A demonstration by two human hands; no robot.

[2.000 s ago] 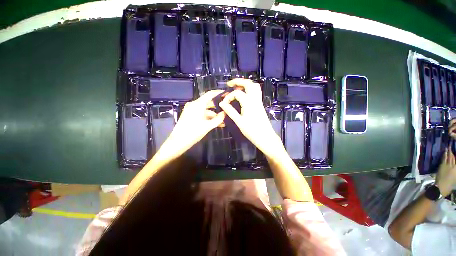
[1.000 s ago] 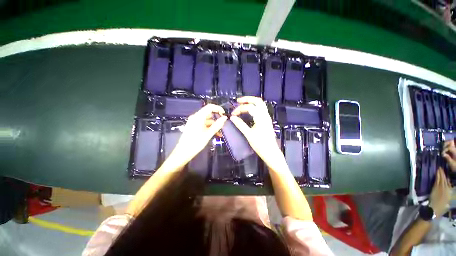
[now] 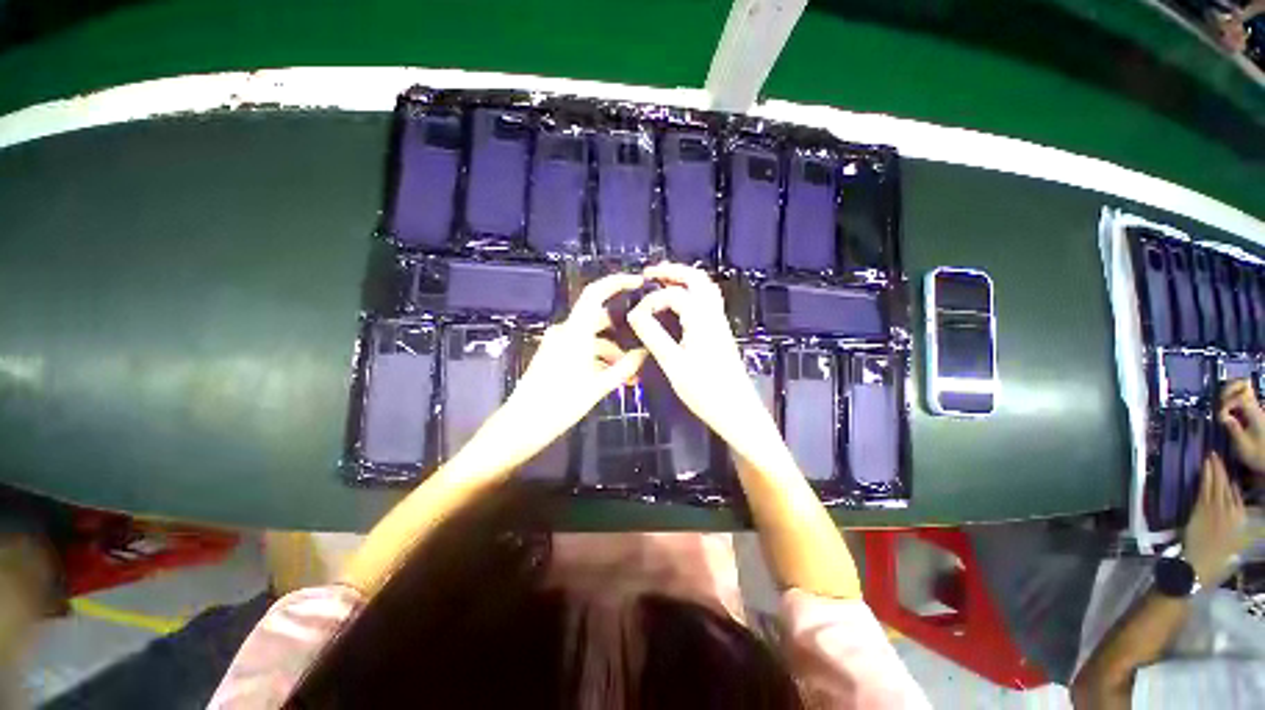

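Observation:
A black blister tray [image 3: 871, 236] holds purple phone cases [image 3: 425, 194] in two upright rows and a sideways middle row. My left hand [image 3: 576, 358] and my right hand [image 3: 683, 330] meet over the tray's middle. Both hold one phone case [image 3: 635, 308] by its dark camera end, fingertips close together; its lower part is largely hidden by my right hand. Any small piece between the fingertips is too small to tell. A clear sheet with a grid [image 3: 620, 433] lies over cases in the lower row.
A smartphone [image 3: 960, 341] lies right of the tray. Another filled tray [image 3: 1183, 377] with a person's hands [image 3: 1221, 479] is at the far right. A green belt with a white edge and post [image 3: 751, 53] runs behind. A red stool [image 3: 957, 610] stands below the bench.
The held case has turned, and less of its purple body shows than a second ago. My fingers are bunched closer at its camera end. A person's dark-clothed leg has appeared at the lower left.

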